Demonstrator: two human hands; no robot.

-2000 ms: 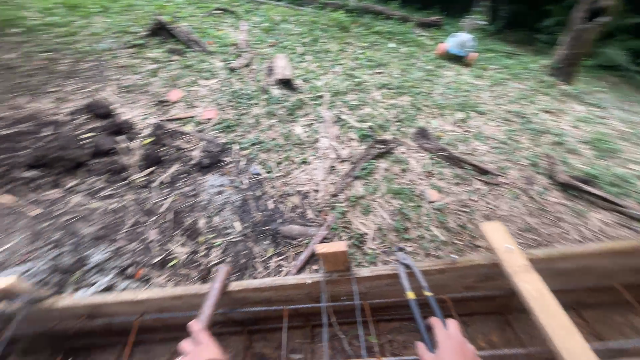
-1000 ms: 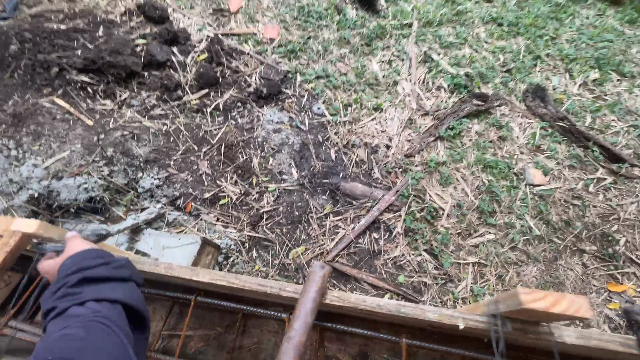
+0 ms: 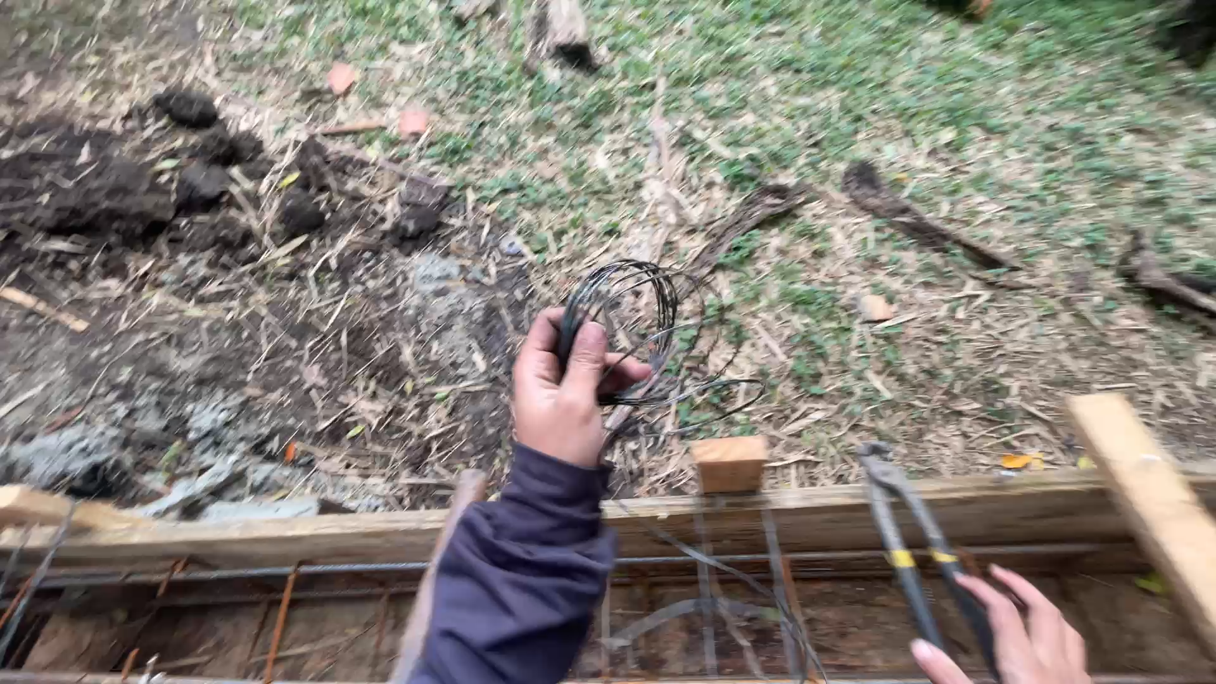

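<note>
My left hand (image 3: pixel 562 389), in a dark blue sleeve, grips a coil of thin dark tie wire (image 3: pixel 627 332) above the far form board. Loose strands trail from the coil down over the board. At the lower right, my right hand (image 3: pixel 1021 622) is at the black grips of a pair of nippers (image 3: pixel 917 551) with yellow bands; the handles stand apart and the head points up over the board. How firmly the fingers close on the grips is hard to tell. A wooden handle (image 3: pixel 442 570) shows partly behind my left sleeve.
A timber form board (image 3: pixel 361 534) crosses the view, with steel rebar (image 3: pixel 280 622) in the trench on its near side. A short wood block (image 3: pixel 730 464) stands at the board, and a timber crosspiece (image 3: pixel 1149 503) lies across it at right. Beyond are soil clods (image 3: pixel 95 190), grass and dry branches (image 3: pixel 921 218).
One second ago my left hand was at the board's far left; now it is near the middle, holding the wire coil. The right hand and nippers are back in view.
</note>
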